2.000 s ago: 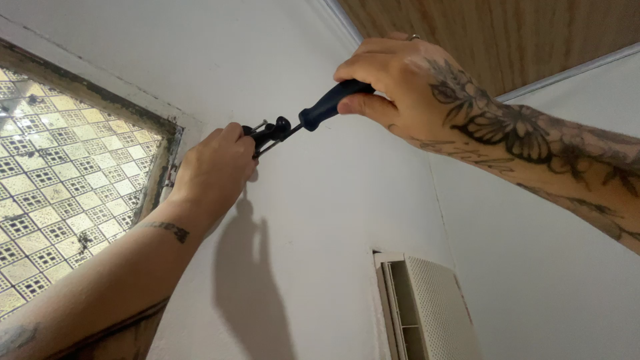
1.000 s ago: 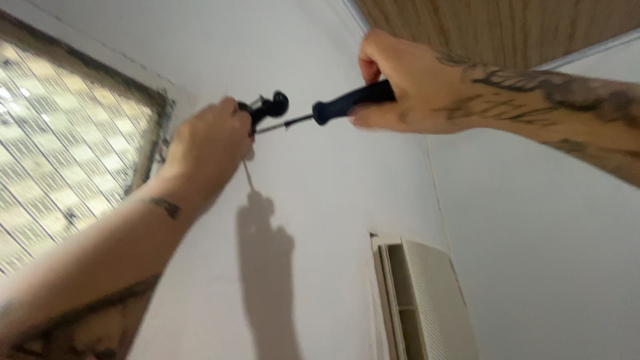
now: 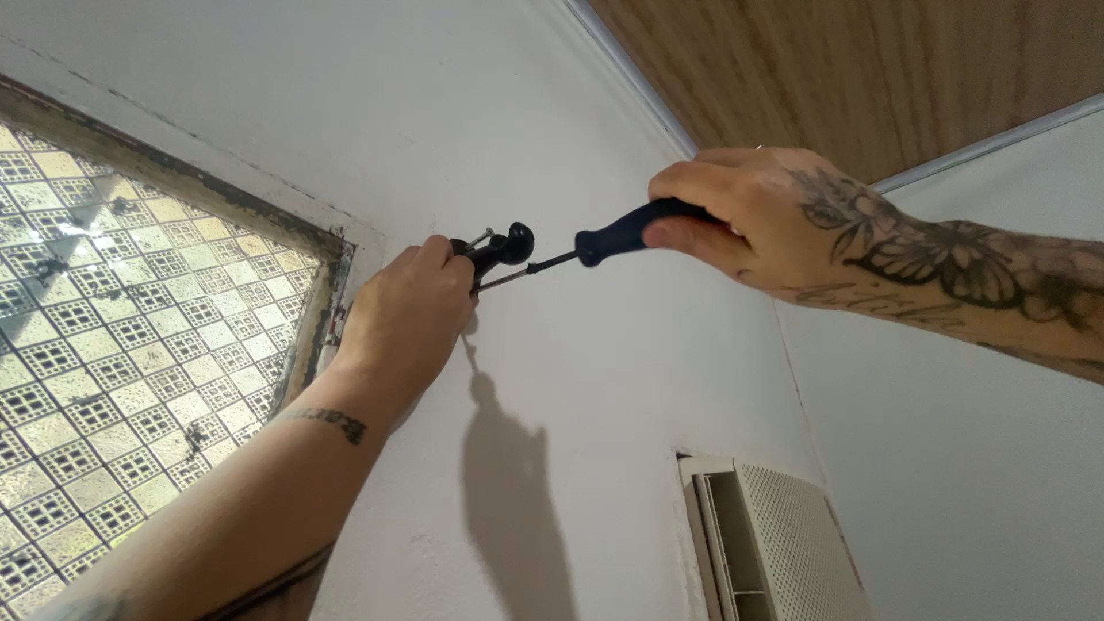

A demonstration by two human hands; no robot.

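My left hand point(image 3: 414, 302) holds a black bracket with a rounded knob end point(image 3: 516, 244) against the white wall, beside the window's upper corner. One screw point(image 3: 479, 239) sticks out of the bracket's upper side. My right hand point(image 3: 733, 216) grips the dark blue handle of a screwdriver point(image 3: 617, 235) from the right. Its thin shaft points left and down to a screw point(image 3: 502, 281) at the bracket's lower side, near my left fingertips. The bracket's base is hidden behind my left fingers.
At left is a patterned glass window point(image 3: 129, 362) with a worn frame point(image 3: 198, 177). A beige perforated vent unit point(image 3: 798, 535) projects from the wall at lower right. Above, a wood-grain ceiling panel point(image 3: 828, 69) meets the wall along a pale trim strip.
Compared with one second ago, my right hand has turned on the screwdriver handle, with its tattooed back more in view. My left hand stays on the bracket.
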